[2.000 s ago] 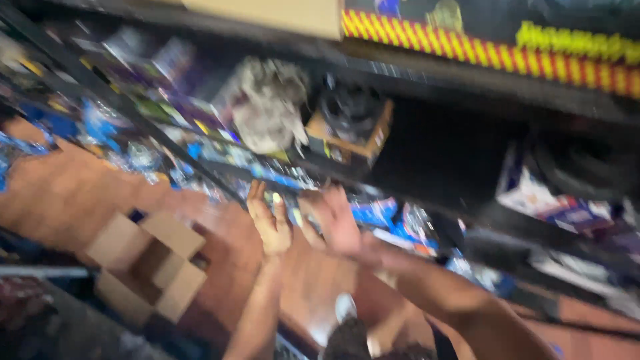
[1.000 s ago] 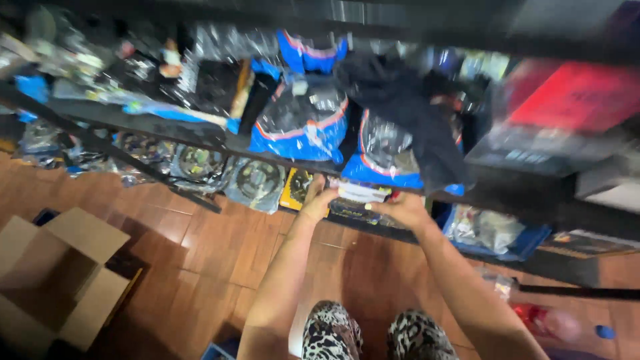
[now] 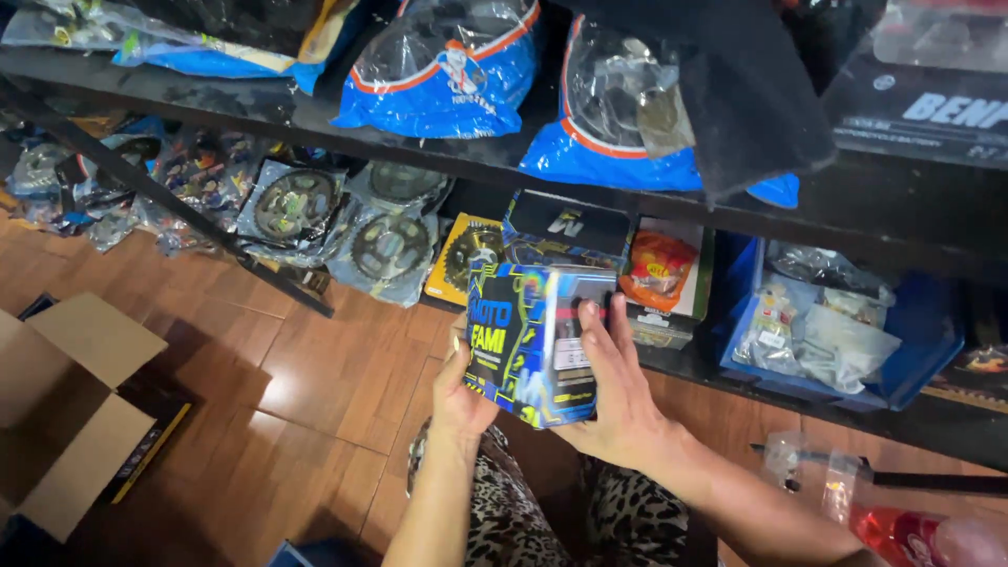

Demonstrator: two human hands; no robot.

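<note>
Between both hands is a printed cardboard parts box (image 3: 512, 339), blue, black and yellow, tilted, with a label on its right face. My left hand (image 3: 461, 386) grips its left side near the bottom. Against the right face lie the fingers of my right hand (image 3: 618, 378), its palm near the lower corner. Just behind the held box, on the bottom shelf, sits a dark box with a white logo (image 3: 563, 224). A yellow package with a sprocket (image 3: 465, 256) is to its left, and an orange packet (image 3: 657, 268) to its right.
Bagged sprockets (image 3: 386, 248) lie along the lower left. Blue plastic bags of parts (image 3: 441, 87) rest on the black shelf (image 3: 472, 161) above. A blue bin (image 3: 917, 346) holds bagged parts at right. An open cardboard box (image 3: 98, 339) and a red-liquid bottle (image 3: 898, 531) are near floor level.
Both hands were at the lower shelf's edge around a small box; now they hold a printed box nearer to me. Two seconds ago the hands were raised and apart, with no box visible in them.
</note>
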